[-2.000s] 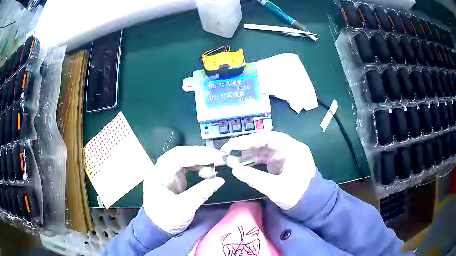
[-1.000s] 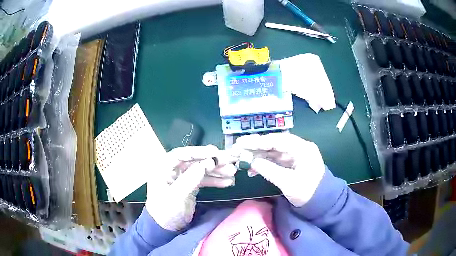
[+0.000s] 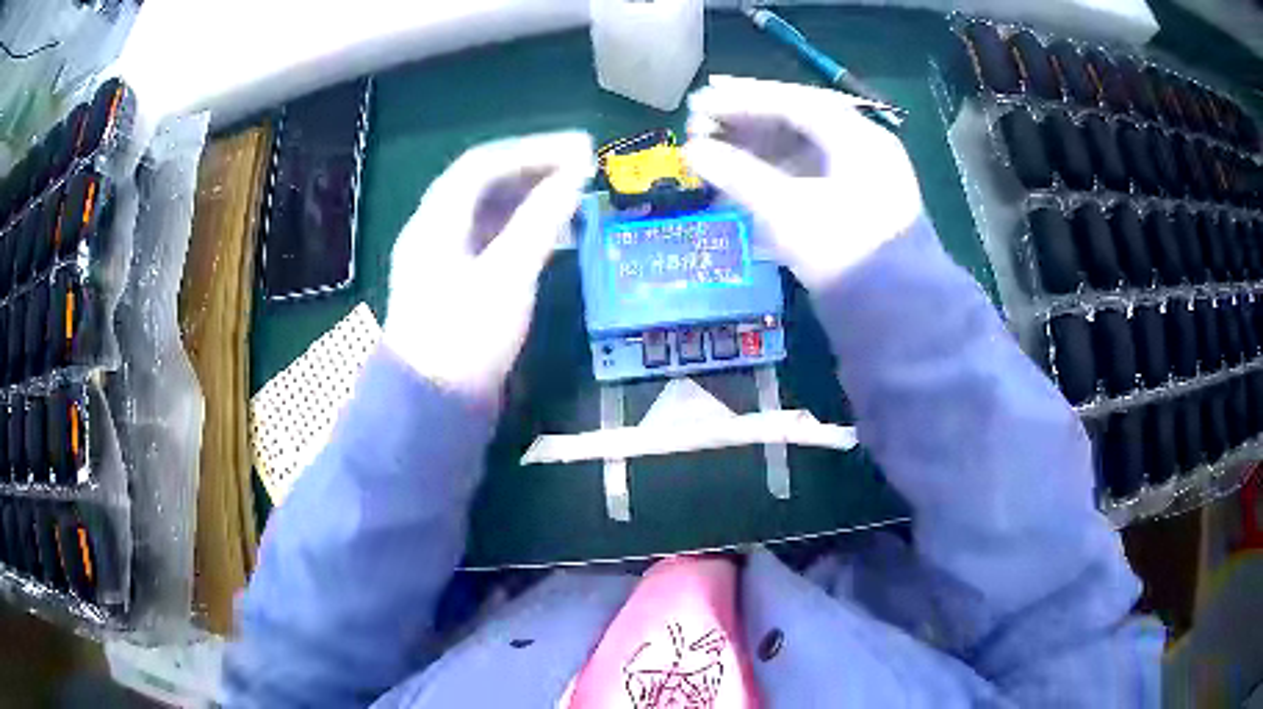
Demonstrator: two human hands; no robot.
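Note:
The light blue tester stands on the green mat, its blue screen lit with white text and a row of buttons in front, one red. The yellow and black cradle is at its far edge. My white-gloved left hand is at the left side of the cradle, fingertips near it. My white-gloved right hand has its fingertips at the cradle's right side. Both hands are blurred, and I cannot tell what, if anything, the fingertips hold.
Blister trays of black cases stand at left and right. A dotted label sheet and a dark framed panel lie at left. Pale tape strips lie before the tester. A white bottle and blue pen are behind.
Both hands have moved forward from in front of the tester to either side of the cradle. The small item between the fingertips no longer shows. The tape strips are uncovered.

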